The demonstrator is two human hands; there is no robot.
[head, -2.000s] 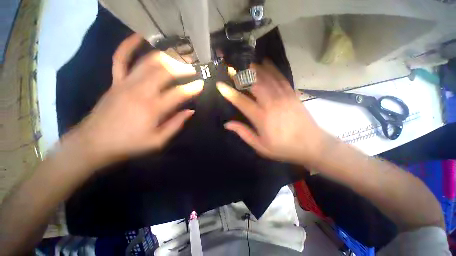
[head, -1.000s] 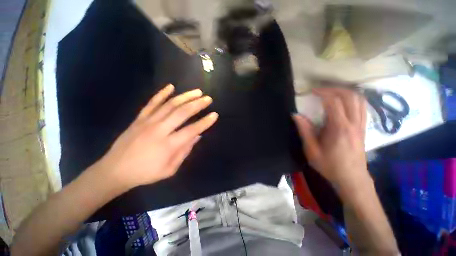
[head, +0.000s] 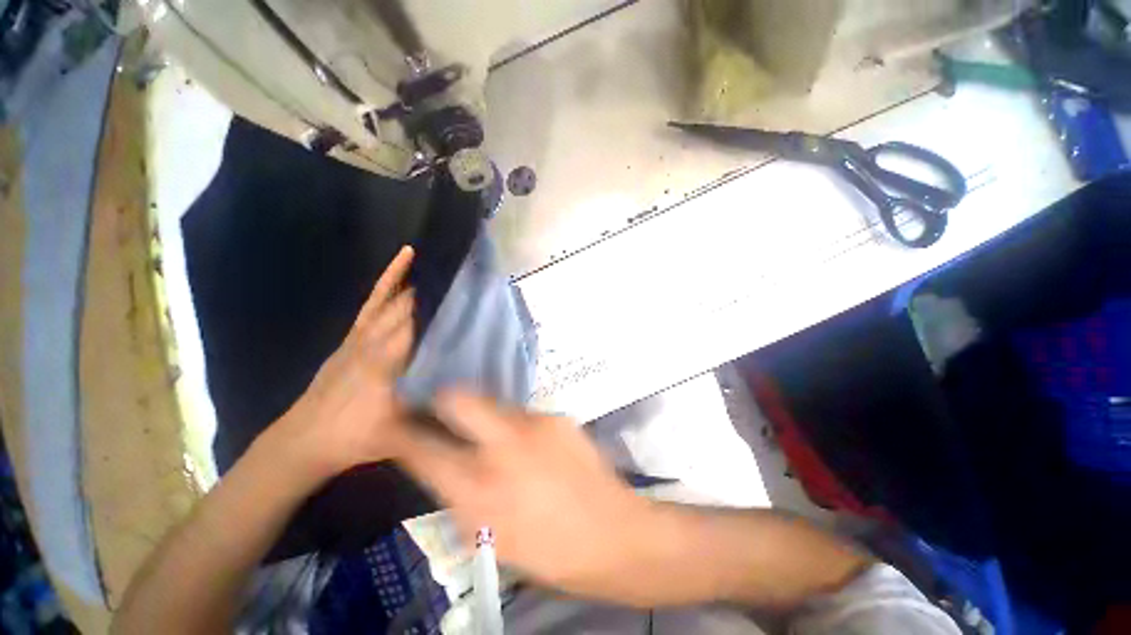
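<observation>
The black fabric piece (head: 292, 273) lies under and left of the machine head. Its right part is folded over and shows grey-blue interfacing (head: 478, 329). My left hand (head: 354, 385) lies flat on the black cloth, fingers pointing up toward the needle area. My right hand (head: 502, 478) is blurred and crosses in front of my body at the folded edge; its fingers seem to hold the cloth. The tension knob (head: 471, 169) is above the cloth. The needle is not clearly visible.
Black shears (head: 856, 168) lie on the white table (head: 695, 285) to the right. A yellowish cone shape (head: 732, 81) is behind them. A green tool (head: 986, 72) is at the far right. Dark cloth lies over a blue basket (head: 1079, 360) at lower right. Worn cardboard (head: 130, 372) is at left.
My right hand has moved from beside the shears to the left, near my left hand. The cloth's right side is now folded, showing interfacing. The view has shifted right.
</observation>
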